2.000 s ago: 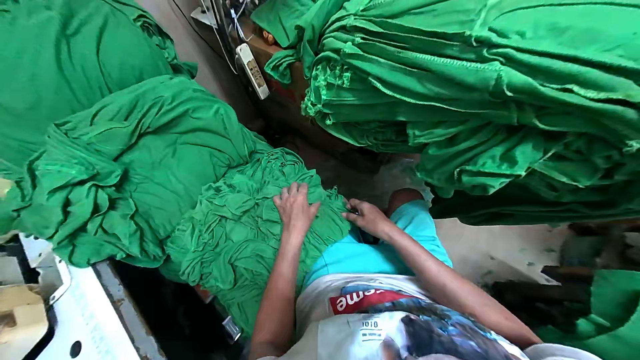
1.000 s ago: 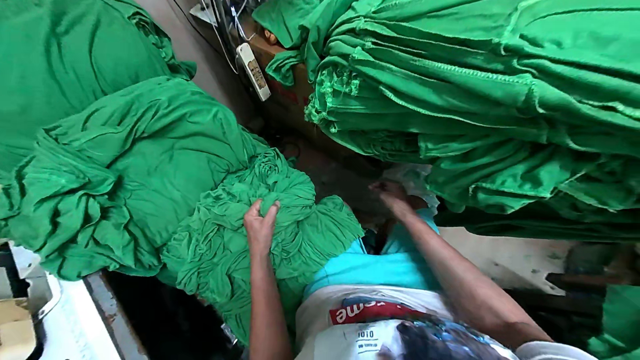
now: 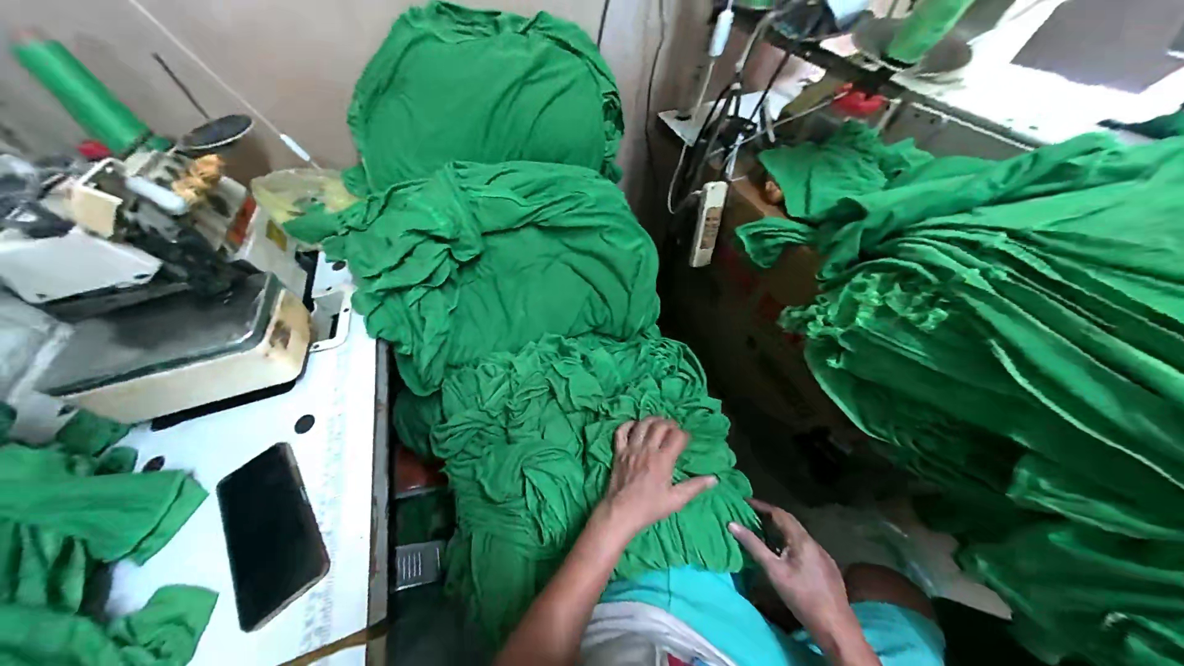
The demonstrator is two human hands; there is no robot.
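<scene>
My left hand (image 3: 650, 474) lies palm down, fingers spread, on a bunched heap of green fabric (image 3: 527, 444) at my lap. My right hand (image 3: 795, 560) is at the heap's right edge, thumb and fingers apart near the cloth; whether it pinches any cloth is hard to tell. Behind this heap stand a folded green fabric bundle (image 3: 555, 259) and a rounder green bundle (image 3: 490, 102) against the wall. A large pile of layered green fabric (image 3: 1036, 305) with visible seams fills the right side.
An overlock sewing machine (image 3: 185, 342) stands on a white table (image 3: 342, 435) at the left, with a black smartphone (image 3: 272, 536) and green cloth pieces (image 3: 92, 518) nearer me. A green thread cone (image 3: 79, 88) is behind it. A white power strip (image 3: 709, 224) hangs beside a cardboard box (image 3: 786, 296).
The view has swung left, bringing in the sewing machine and phone. My right hand, away from the heap's edge one second ago, is back beside it. My left hand has flattened on the heap.
</scene>
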